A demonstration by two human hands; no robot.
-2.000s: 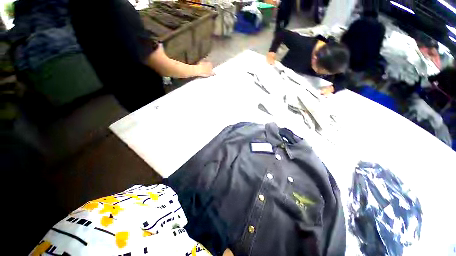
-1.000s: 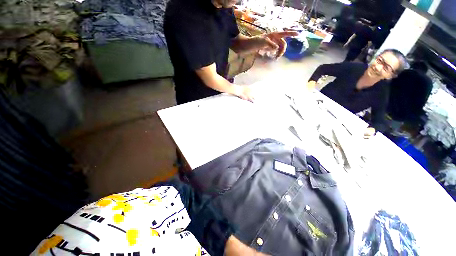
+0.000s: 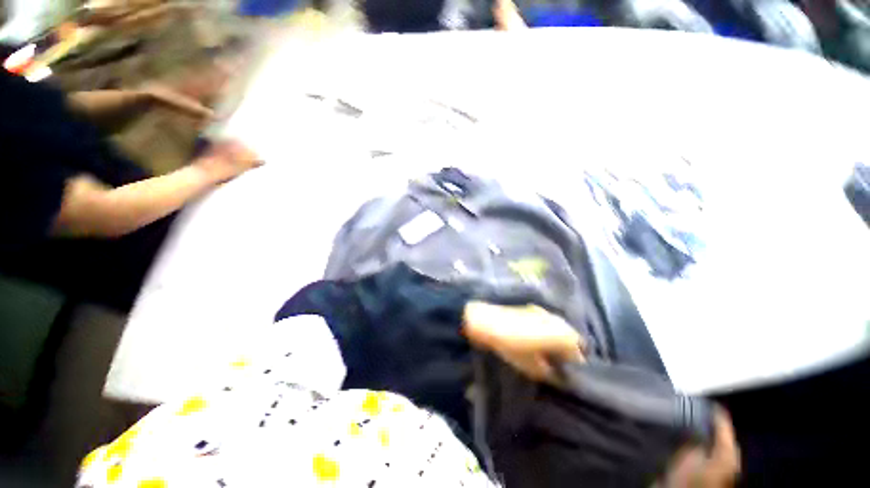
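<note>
The dark grey denim shirt (image 3: 477,233) lies on the white table, its collar away from me and its lower part gathered near the front edge. A white-labelled hang tag (image 3: 421,227) lies near the collar. A yellowish logo (image 3: 528,269) shows on the chest. My left hand (image 3: 527,335), in a dark sleeve, reaches across the shirt and grips its cloth. My right hand (image 3: 711,456), blurred at the lower right, is at the end of a grey folded part, seemingly a sleeve, and holds it. Some fingers are hidden by the cloth.
The white table (image 3: 238,276) curves across the view. A shiny polybag (image 3: 653,224) lies right of the shirt. A person's arm (image 3: 143,205) rests at the table's left edge. White-and-yellow patterned cloth (image 3: 286,419) fills the lower left. A dark item lies at the far right.
The view has swung right and down. Both my hands now show; my left has moved over the shirt. The shirt's lower part is pulled rightward and gathered. The seated person has mostly left view.
</note>
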